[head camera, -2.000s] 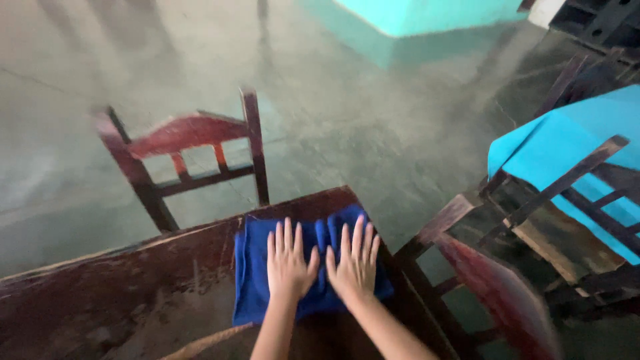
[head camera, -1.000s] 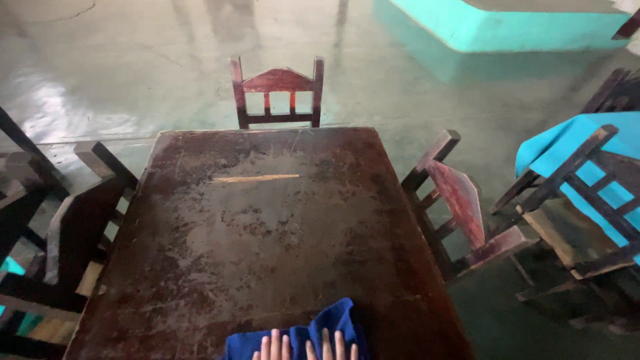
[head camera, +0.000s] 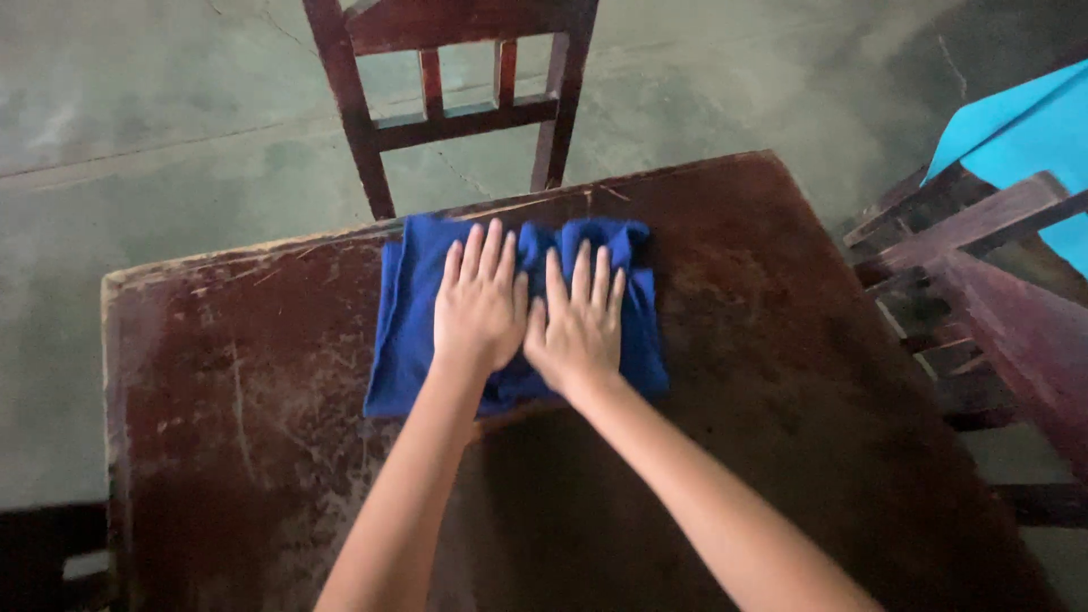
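Note:
A folded blue cloth lies on a worn dark wooden table, close to its far edge. My left hand rests flat on the left part of the cloth, palm down, fingers pointing to the far edge. Just right of it, my right hand presses flat on the cloth, its fingers a little spread. The two thumbs are close together. Neither hand grips the fabric. Wrinkles stand up in the cloth between and beyond the fingers.
A wooden chair stands beyond the far edge. Another chair with a reddish backrest is along the right side. Behind it, a bright blue tablecloth hangs over a neighbouring table. Dark furniture shows at the lower left.
Both hands and the blue cloth have moved from the table's near edge, where they were one second ago, to its far edge. The view has shifted strongly.

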